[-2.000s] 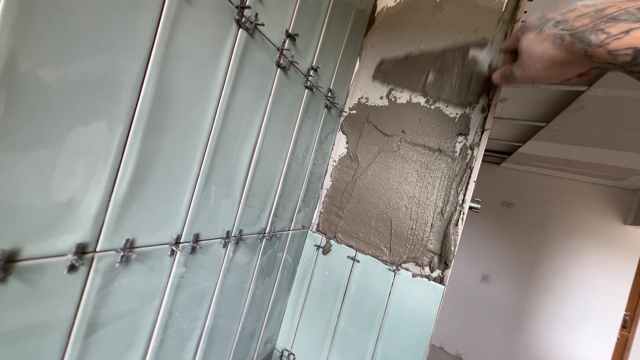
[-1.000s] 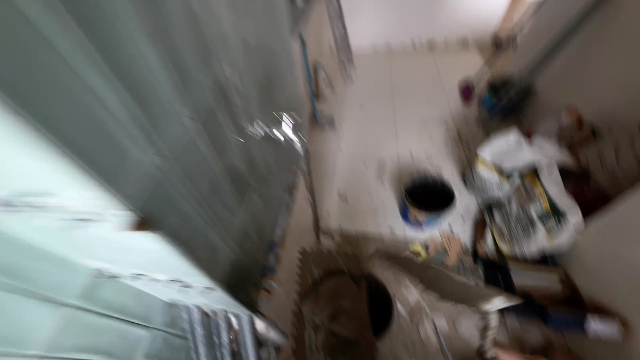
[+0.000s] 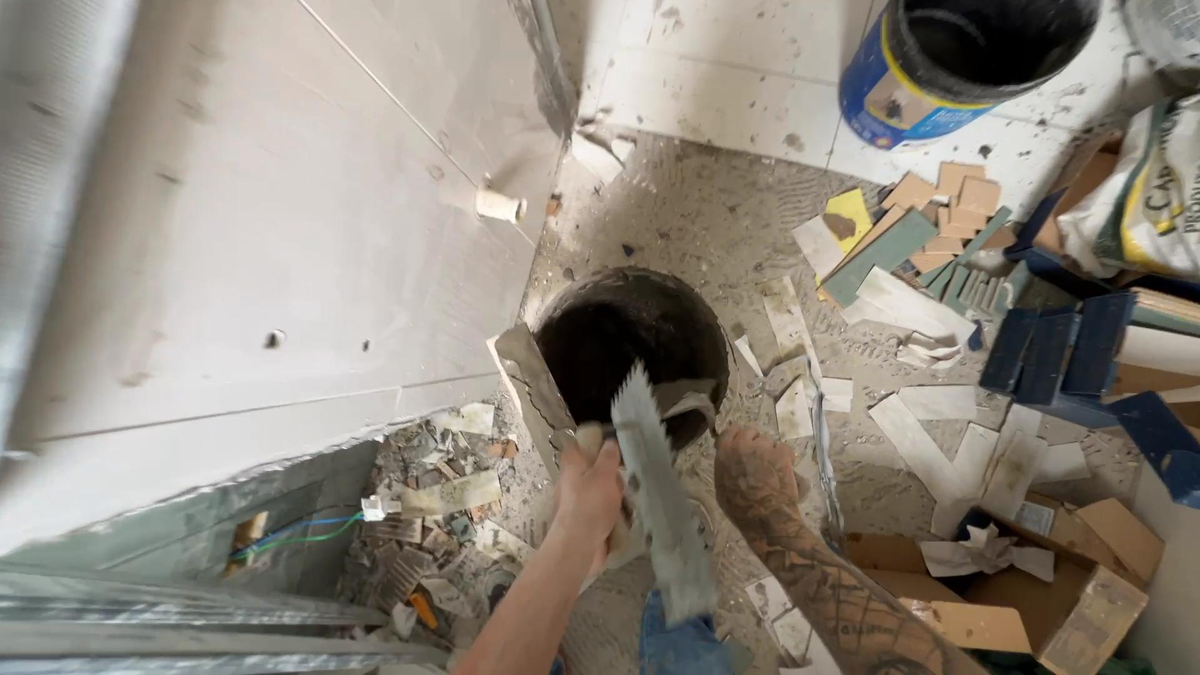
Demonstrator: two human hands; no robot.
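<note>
My left hand [image 3: 591, 478] is closed on a trowel by its light-coloured handle. A flat, mortar-smeared blade [image 3: 534, 384] lies beyond it, over the left rim of a round mortar bucket [image 3: 630, 281]. Just right of that hand, a grey-coated notched trowel blade [image 3: 661, 502] slants down from the bucket's mouth; which handle it belongs to is unclear. My tattooed right hand [image 3: 757, 469] is beside the bucket's lower right rim, fingers bent; whether it grips anything cannot be made out. Inside the dark bucket, a pale, curved, smeared piece [image 3: 689, 403] shows near the rim.
A blue tub [image 3: 909, 98] stands at upper right. Cardboard pieces and tile offcuts [image 3: 928, 234] litter the floor, with an open cardboard box [image 3: 1022, 581] at lower right. At left, a wall panel [image 3: 281, 234] has a protruding pipe stub [image 3: 502, 205]; exposed wires [image 3: 300, 536] emerge below.
The view has swung from the tiled wall down to the floor and bucket. My tattooed right hand, earlier spreading mortar on the wall with a trowel, is now low beside the bucket.
</note>
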